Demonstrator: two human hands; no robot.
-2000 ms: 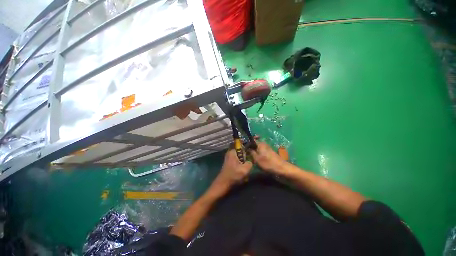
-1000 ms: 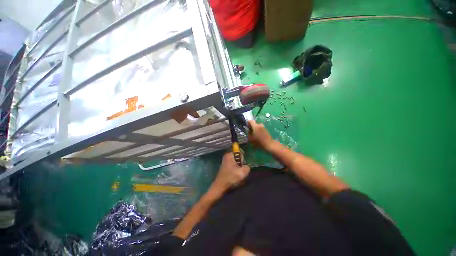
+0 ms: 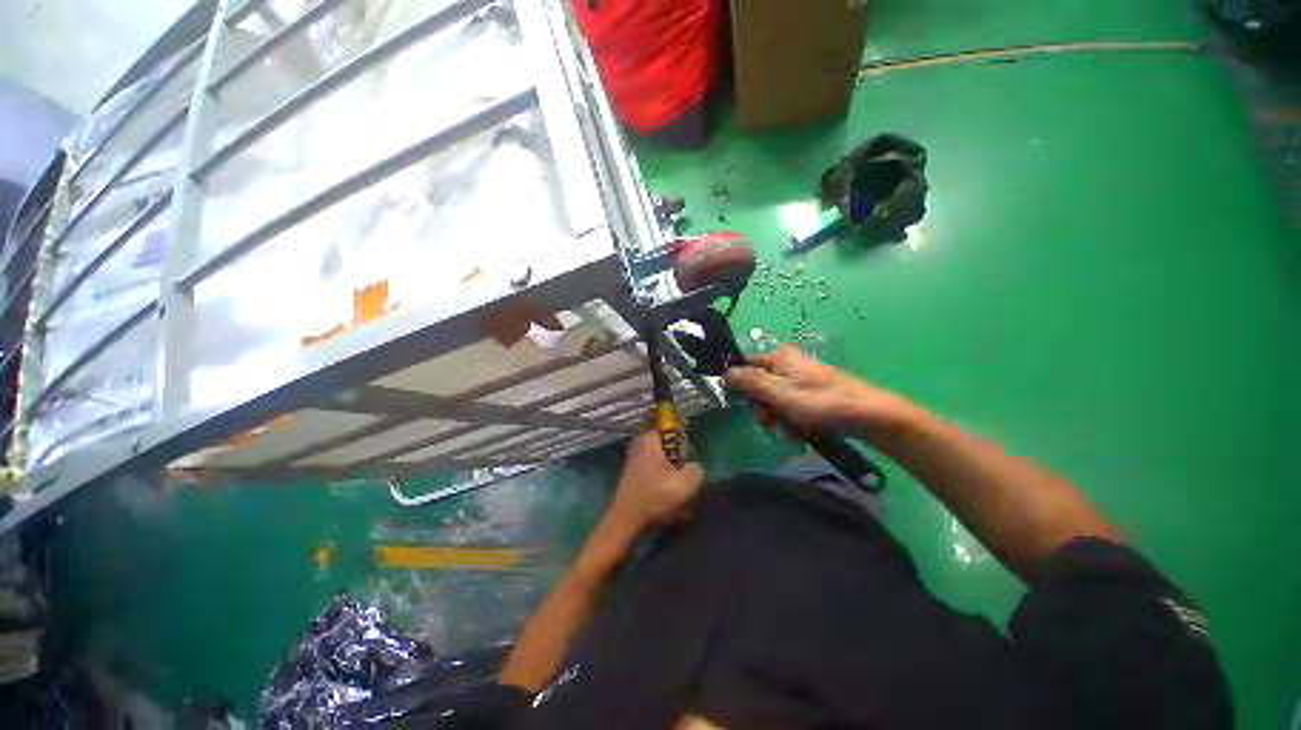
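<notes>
The silver-grey barred trolley (image 3: 414,325) lies tipped, with a red caster (image 3: 713,263) in a grey fork at its near right corner. My left hand (image 3: 659,478) is shut on the yellow-and-black handle of the pliers (image 3: 666,417); their dark jaws reach up to the frame just below the caster. My right hand (image 3: 799,391) is shut on a dark adjustable spanner (image 3: 852,464). Its head is close to the caster's mounting area, and its handle end sticks out below my hand. Whether the spanner touches a bolt cannot be told.
Small loose metal bits (image 3: 789,287) lie on the green floor right of the caster. A dark open bag (image 3: 882,188) with a light-blue tube (image 3: 818,231) lies beyond them. A red bag (image 3: 652,64) and a cardboard box (image 3: 796,64) stand behind. Black plastic (image 3: 343,663) lies lower left.
My right hand has moved right and slightly outward from the frame with the spanner, whose long handle now shows. My left hand stays on the pliers at the caster corner.
</notes>
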